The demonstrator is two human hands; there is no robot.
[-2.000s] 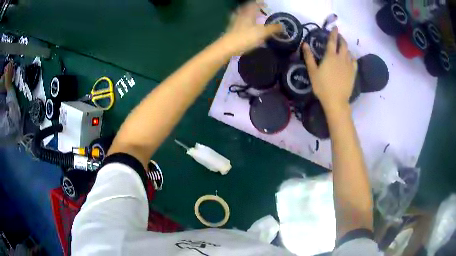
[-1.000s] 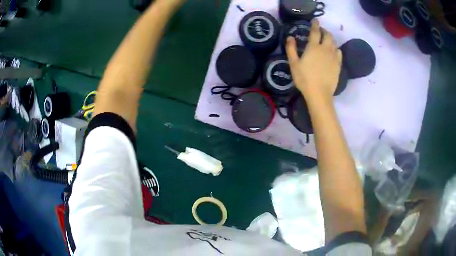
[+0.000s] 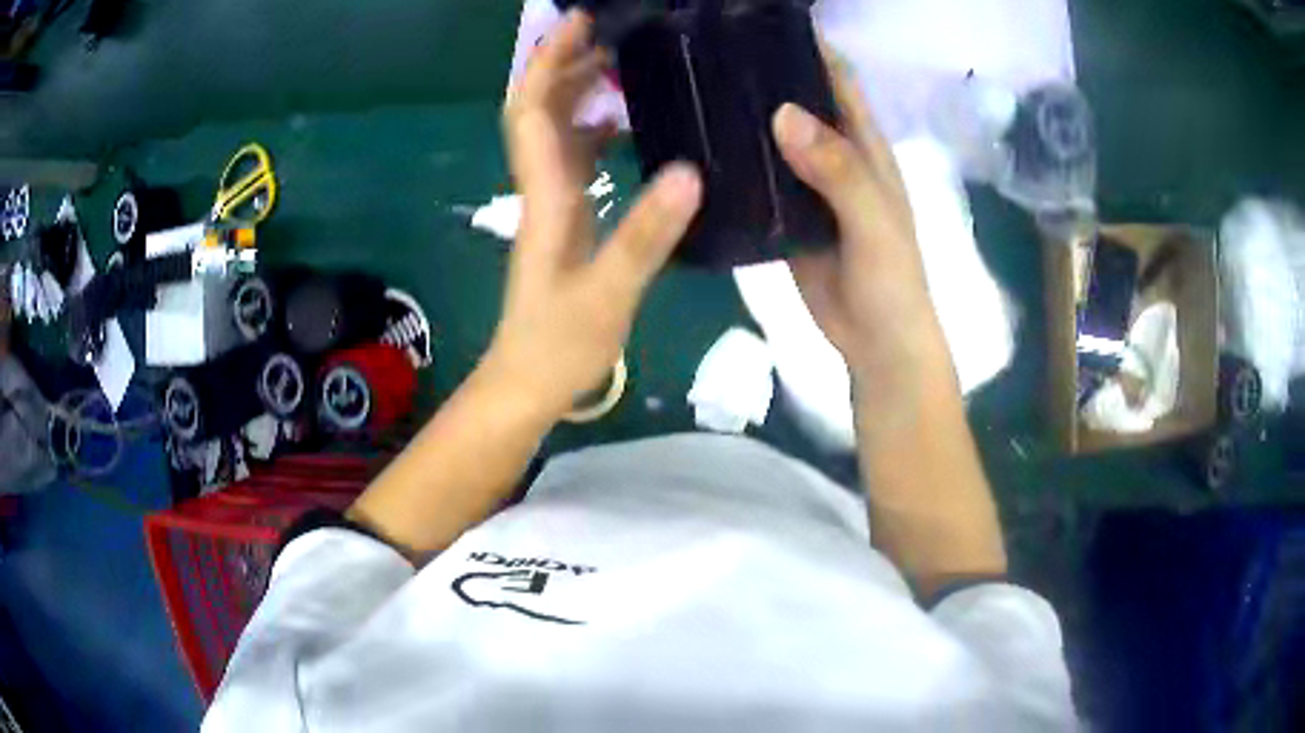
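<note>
A black portable speaker [image 3: 737, 122] is held up near the top centre, its side with a long strip facing me. My left hand [image 3: 580, 244] grips its left side, thumb on the front. My right hand [image 3: 866, 215] grips its right side, thumb on the front. A black strap or part at its top left is blurred and cut by the picture's edge. The pale board [image 3: 952, 50] lies behind. The speakers that stood on it are hidden or out of view.
White sheets [image 3: 945, 287], a crumpled white piece [image 3: 731, 380] and a partly covered cream ring [image 3: 601, 394] lie below the hands. A bagged speaker [image 3: 1052, 136] and open cardboard box [image 3: 1062, 344] are right. Several speakers [image 3: 365, 387], yellow scissors [image 3: 246, 183] and a red crate [image 3: 236, 537] are left.
Both hands have come back from the speakers on the board and now hold one black speaker between them. The view has shifted, showing more of the red crate and cardboard box.
</note>
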